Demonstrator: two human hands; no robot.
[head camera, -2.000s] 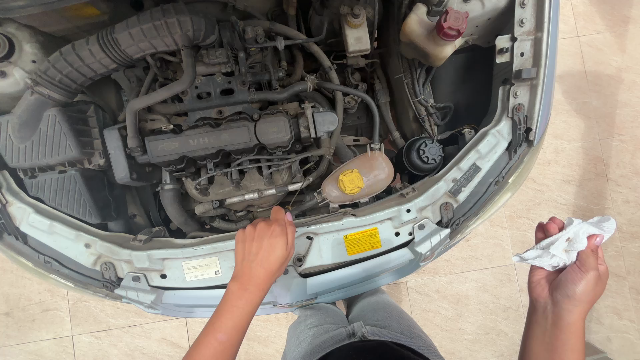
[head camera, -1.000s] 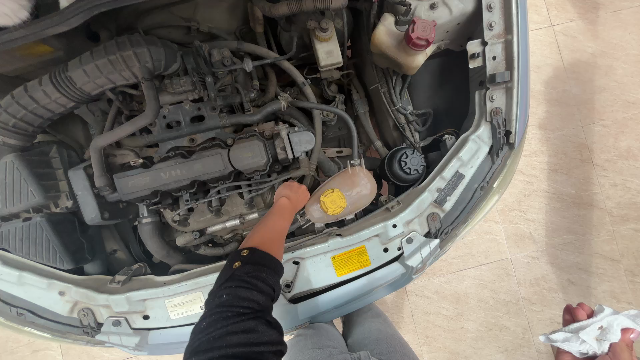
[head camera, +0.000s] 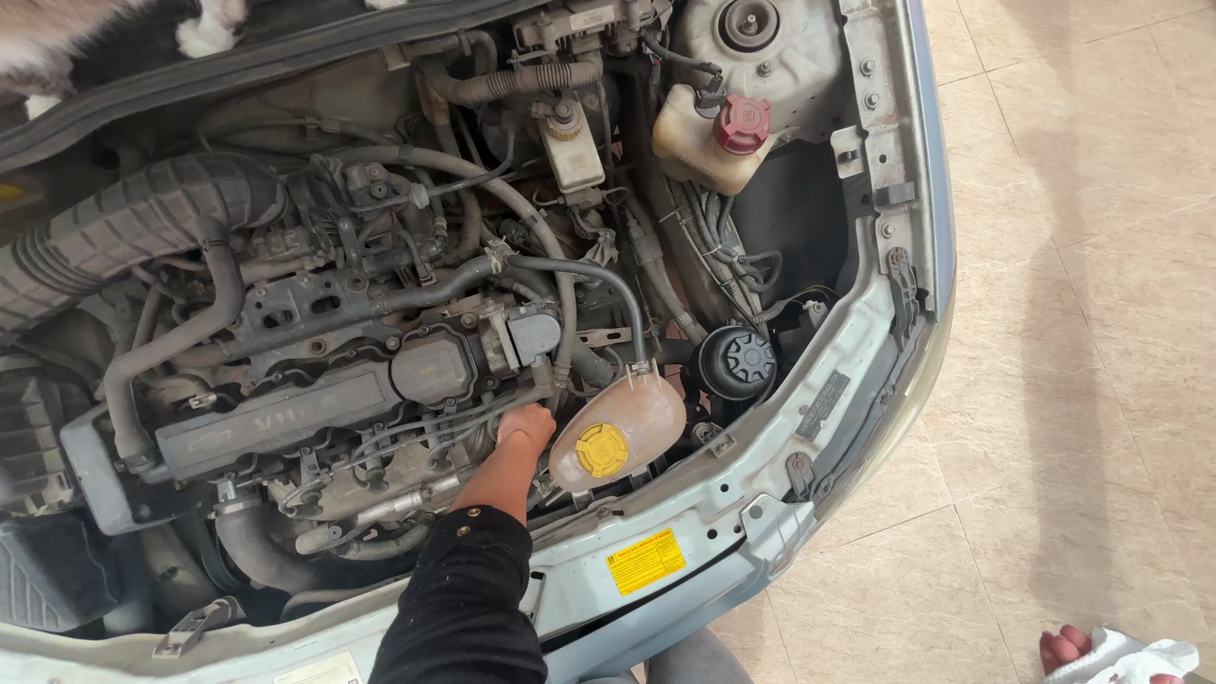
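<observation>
My left hand (head camera: 528, 427) reaches into the engine bay, just left of the coolant expansion tank (head camera: 655, 410) with its yellow cap (head camera: 602, 450). Its fingers go down beside the spark plug leads (head camera: 432, 427) and a rubber hose, so the fingertips and anything between them are hidden. The engine's valve cover (head camera: 275, 423) lies to the left of this hand. At the bottom right edge, over the floor, my right hand (head camera: 1066, 648) is partly in view, closed around a crumpled white cloth or paper towel (head camera: 1145, 659).
The front crossmember (head camera: 598, 513) with a yellow label (head camera: 648, 560) runs under my left forearm. Near the tank are a black round cap (head camera: 738, 363), a reservoir with a red cap (head camera: 708, 142) and a brake fluid reservoir (head camera: 572, 152). White fur (head camera: 209, 28) shows at the top left.
My left hand has moved from the front edge of the engine bay to deeper in, beside the expansion tank. My right hand keeps the white cloth and now shows only partly. The view has shifted.
</observation>
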